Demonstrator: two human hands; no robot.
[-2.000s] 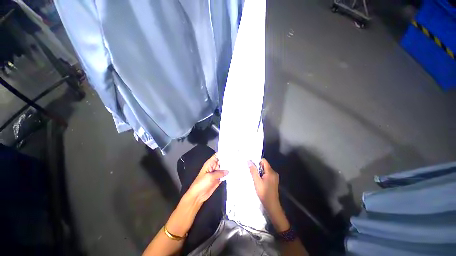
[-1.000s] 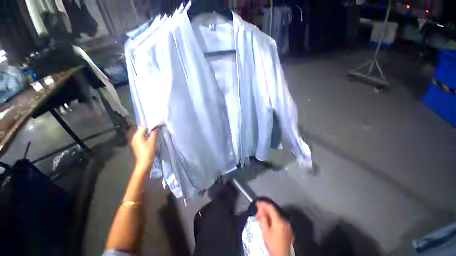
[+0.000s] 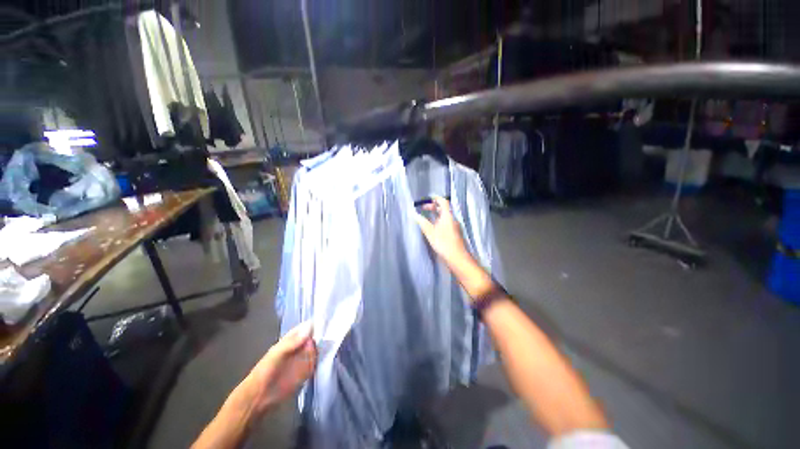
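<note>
Several light blue garments (image 3: 377, 263) hang close together on the grey metal rail (image 3: 614, 81) in front of me. My left hand (image 3: 294, 355) grips the sleeve or edge of a garment low on the left side, its fingers partly hidden by the cloth. My right hand (image 3: 443, 230) is raised at the open front of the garments, near chest height. A small dark object shows at its fingers. Whether these fingers also hold cloth cannot be told.
A worn table (image 3: 114, 244) with white cloths and a clear plastic bundle (image 3: 57, 180) stands at the left. A wheeled stand (image 3: 671, 224) and a blue bin (image 3: 787, 254) are at the right. More garments hang behind.
The view has lifted, bringing in the rail. My left hand, seen on the sleeve a second ago, is still on a garment's left side. My right hand has risen from my lap to the garment front.
</note>
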